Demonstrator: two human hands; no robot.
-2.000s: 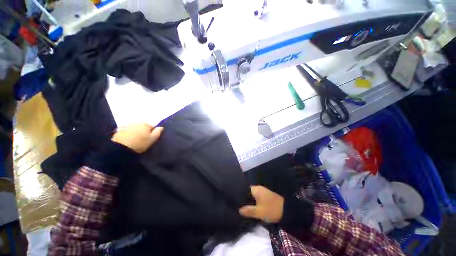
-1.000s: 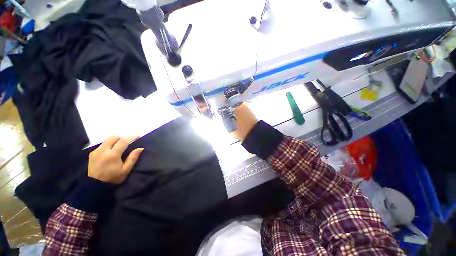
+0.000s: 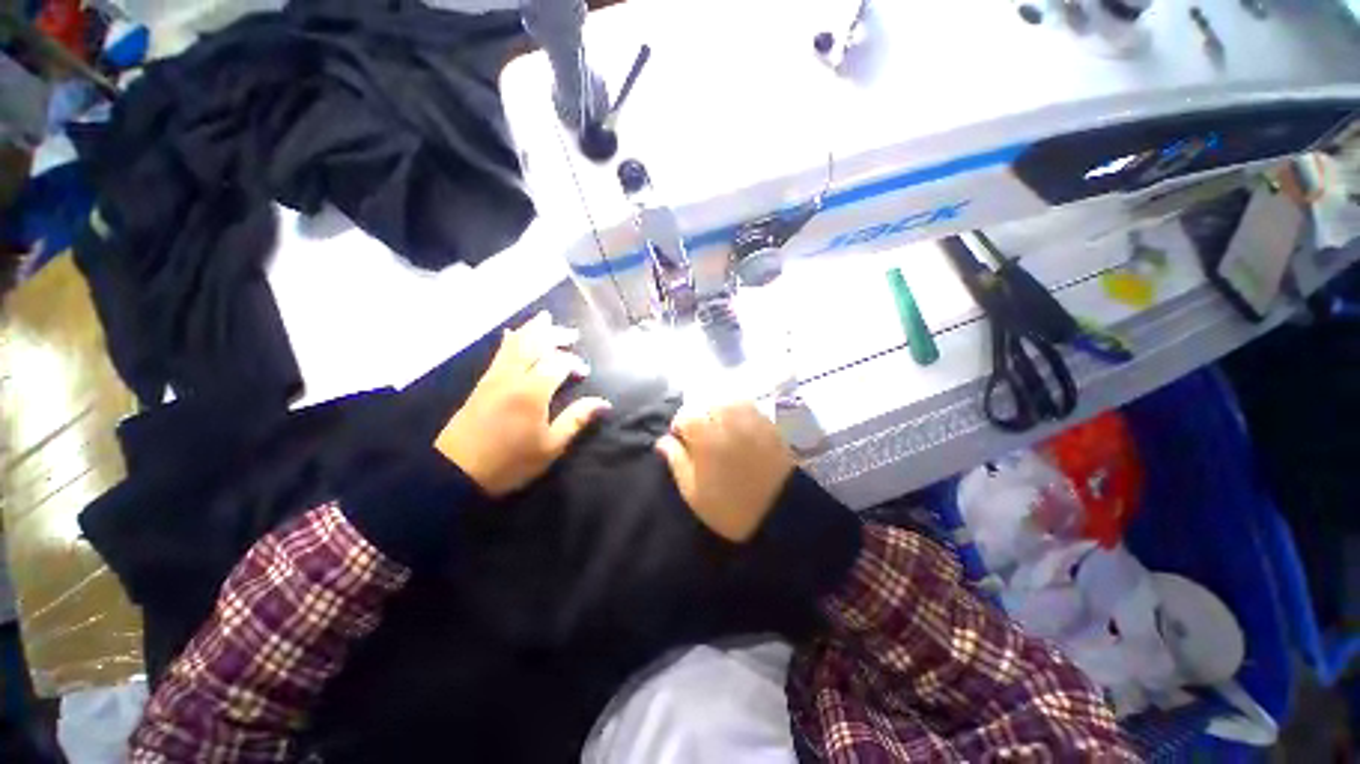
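Black cloth (image 3: 582,545) lies over the front of the machine bed and my lap, with a heap of it at the upper left. My left hand (image 3: 522,403) lies on the cloth left of the needle area, fingers spread towards the presser foot. My right hand (image 3: 731,466) holds the cloth edge between thumb and fingers just in front of the presser foot (image 3: 719,321). The white sewing machine (image 3: 895,164) has a blue stripe. Glare hides the needle tip and the cloth edge there.
Black-handled scissors (image 3: 1029,373) and a green tool (image 3: 911,317) lie right of the needle. A yellow item (image 3: 1128,287) and a pale card (image 3: 1257,251) lie further right. A blue basket (image 3: 1268,508) with red and white bags stands below the table's right edge.
My right hand has moved from the presser foot down onto the cloth edge. My left hand has moved right and up, nearer the needle. The cloth is now bunched between the hands.
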